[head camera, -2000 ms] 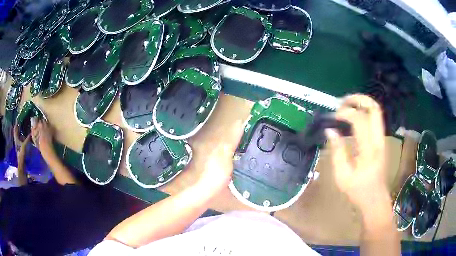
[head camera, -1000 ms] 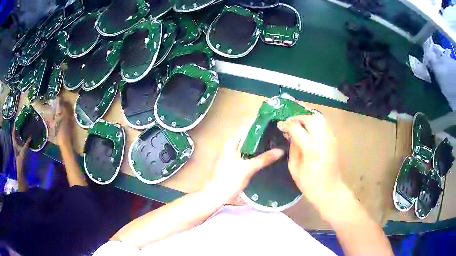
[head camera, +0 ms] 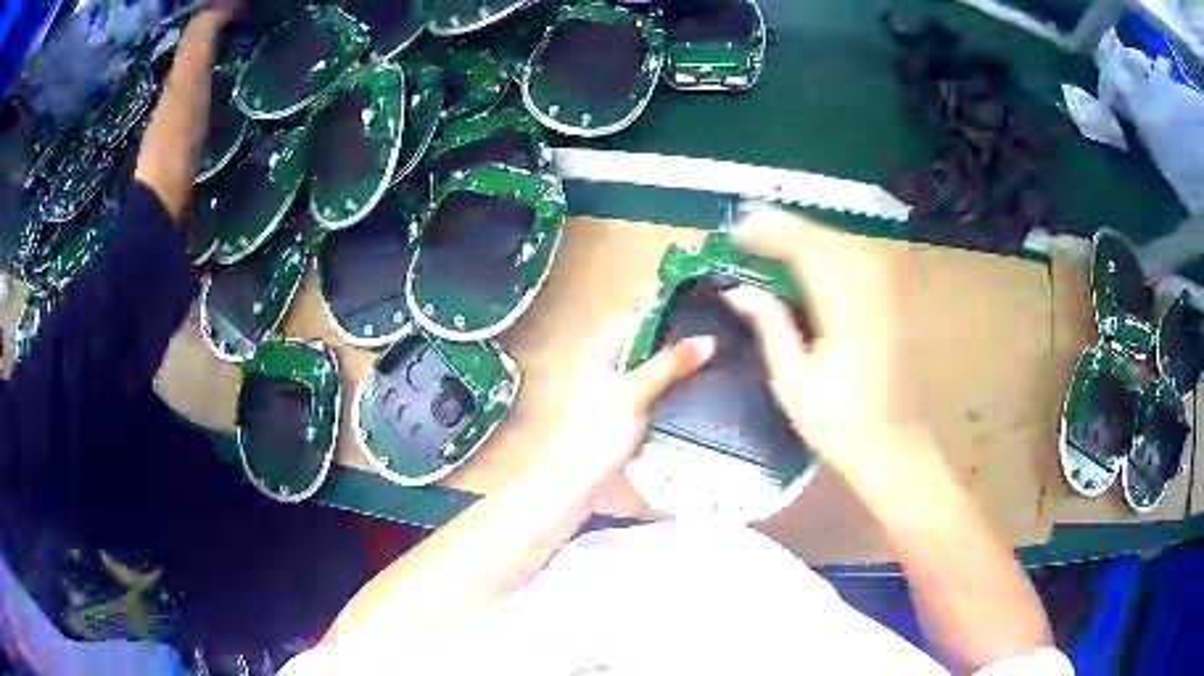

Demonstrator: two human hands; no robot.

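Note:
A green housing (head camera: 720,482) with a pale rounded rim lies in front of me, its squarer green end pointing away. A black pad (head camera: 713,376) covers much of its recess. My left hand (head camera: 614,416) is at the housing's left side, with the thumb over the pad. My right hand (head camera: 832,343) is blurred over the housing's upper right, fingers on or just above the pad and green end. Whether its fingers pinch anything is hidden.
Several housings (head camera: 486,251) overlap at the left, and a smaller group (head camera: 1103,416) lies at right on cardboard (head camera: 977,383). A pale rail (head camera: 726,182) runs behind. A heap of black pads (head camera: 970,145) lies beyond. Another person's arm (head camera: 178,119) reaches across at left.
The right hand brought a black pad from the right onto the housing, and both hands now work over it. The other person's arm has moved up across the left housings.

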